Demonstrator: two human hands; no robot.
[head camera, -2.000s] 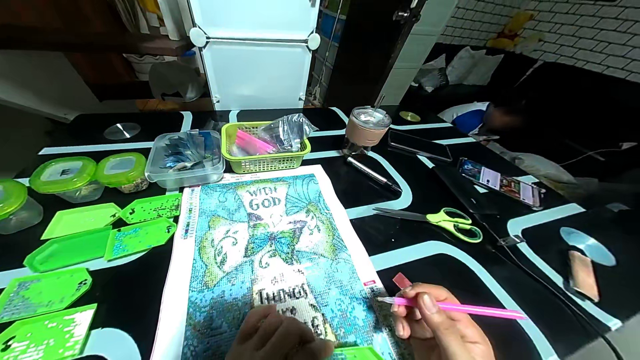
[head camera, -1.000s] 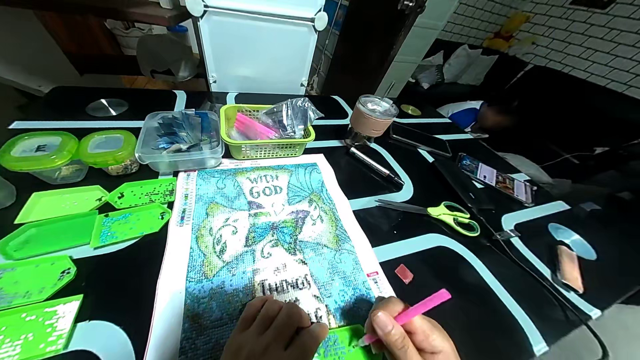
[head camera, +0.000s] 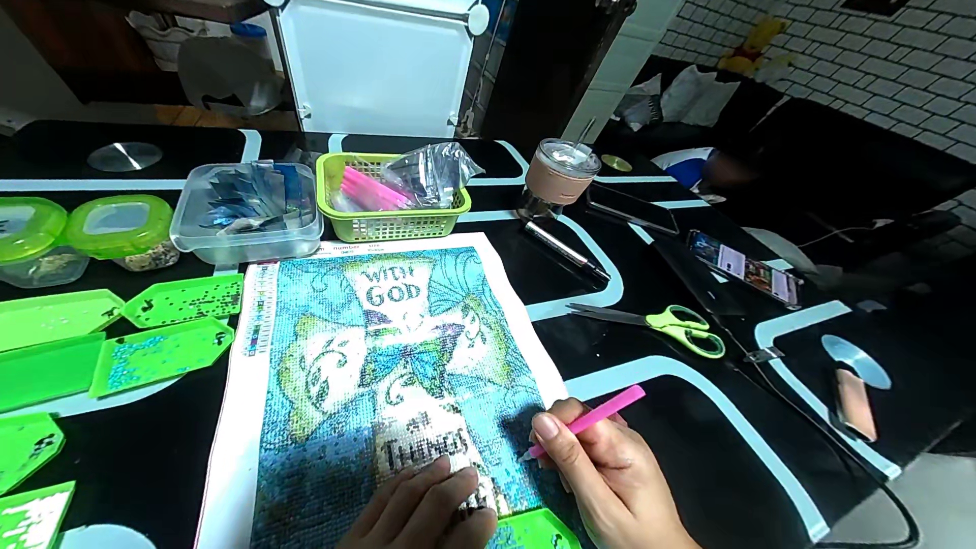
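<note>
A diamond painting canvas (head camera: 320, 366) with a cross, a butterfly and lettering lies flat on the black table. My right hand (head camera: 610, 473) holds a pink applicator pen (head camera: 602, 412), its tip at the right part of the canvas. Palm down, my left hand (head camera: 427, 507) rests on the lower canvas, with its fingers over part of the lettering. Between my hands, at the bottom edge, lies a green bead tray (head camera: 534, 530), partly cut off by the frame. Several more green trays, among them one with blue beads (head camera: 160, 357), lie left of the canvas.
Behind the canvas stand lidded tubs (head camera: 122, 229), a clear plastic box (head camera: 248, 236) with packets and a green basket (head camera: 396, 225) with pink pens. To the right are a cup (head camera: 563, 171), a silver-black pen (head camera: 566, 252), scissors (head camera: 656, 324), a phone (head camera: 743, 267) and a cable (head camera: 808, 404).
My right hand with the pink pen was over the green tray one second ago and is now at the canvas's right side. My left hand stays on the lower canvas.
</note>
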